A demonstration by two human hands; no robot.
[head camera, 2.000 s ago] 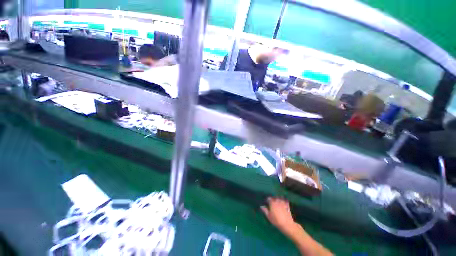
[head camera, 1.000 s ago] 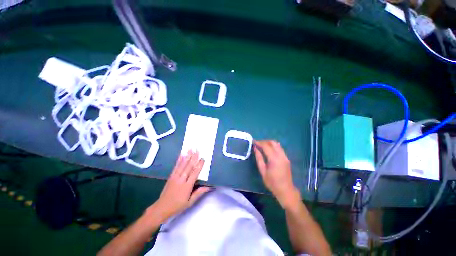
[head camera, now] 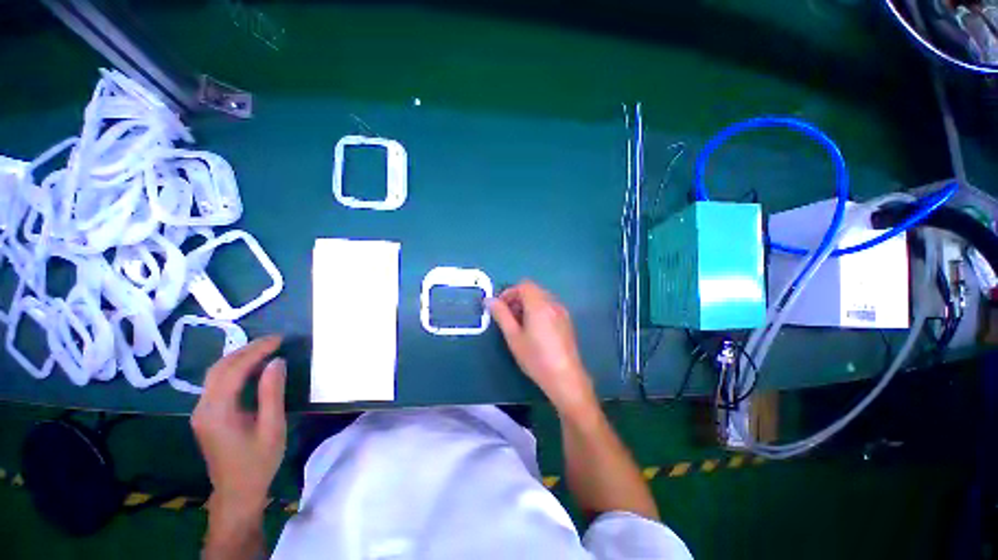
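Observation:
A white plastic frame (head camera: 456, 326) lies flat on the green bench in front of me. My right hand (head camera: 530, 328) has its fingertips at the frame's right edge; whether they pinch anything is too small to tell. My left hand (head camera: 246, 399) is at the bench's front edge, thumb and fingers apart, empty, just below a frame at the pile's edge. A white sheet (head camera: 356, 319) lies flat between my hands. Another white frame (head camera: 370, 205) lies behind the sheet.
A tangled pile of white frames (head camera: 106, 235) is at the left. Long thin wires (head camera: 631, 241) lie at the right. Beyond them stand a teal box (head camera: 707, 266), a white box unit (head camera: 875, 284) and a blue hose (head camera: 840, 164). A metal post (head camera: 126, 49) is at the back left.
My left hand has left the white sheet and moved left toward the pile. My right hand stays at the frame's right edge. The view has shifted right.

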